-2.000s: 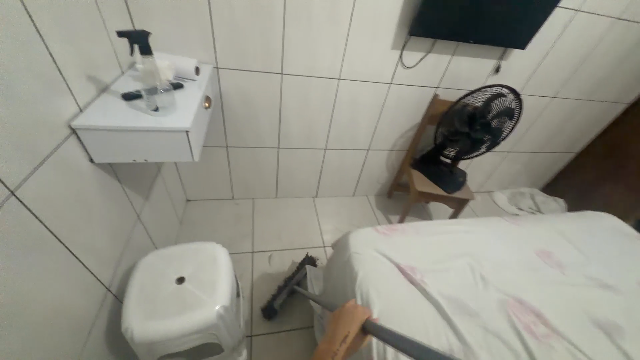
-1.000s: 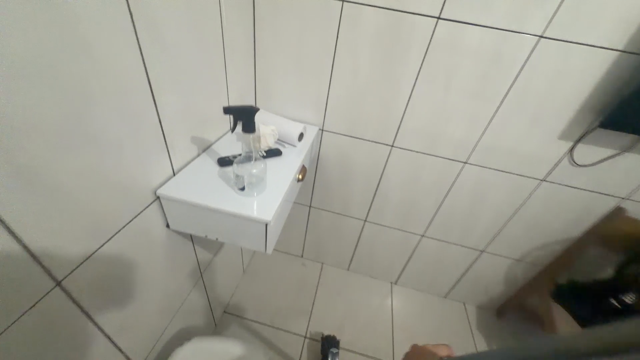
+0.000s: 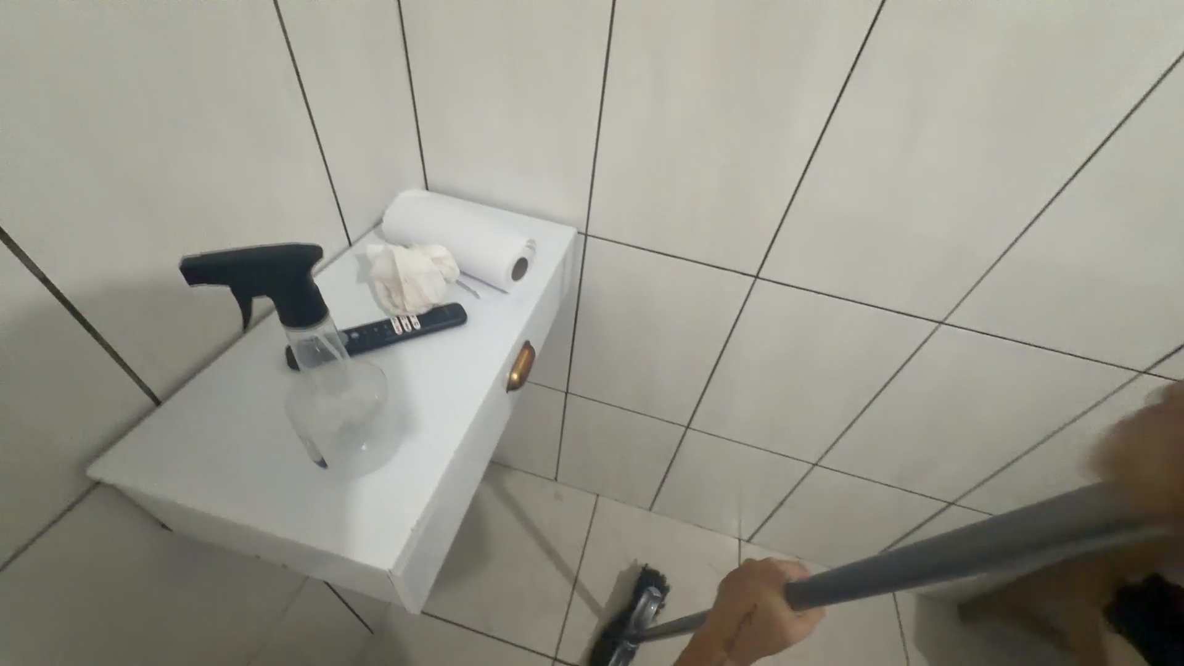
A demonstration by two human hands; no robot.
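My left hand [image 3: 763,606] grips the grey handle [image 3: 962,546] of a floor broom low down, at the bottom of the view. At the right edge my right hand [image 3: 1142,453], blurred and partly cut off, is closed around the upper part of the handle. The broom's black bristle head [image 3: 634,615] rests on the tiled floor, left of my left hand. On a white wall-mounted drawer shelf [image 3: 231,481] stand a clear spray bottle [image 3: 338,407] with a black trigger head, a black remote control [image 3: 407,333], a crumpled white paper or cloth [image 3: 412,277] and a white paper roll [image 3: 458,236].
Tiled walls [image 3: 740,185] meet behind the shelf, which juts out above the floor [image 3: 518,536] and has a brass-coloured drawer pull [image 3: 521,365]. Part of a wooden chair [image 3: 1027,592] shows at lower right, with a black object [image 3: 1152,610] by it, cut off by the frame.
The view has swung toward the shelf and come nearer to it; the stool and bed seen two seconds ago are out of frame. My right hand has come into view on the handle.
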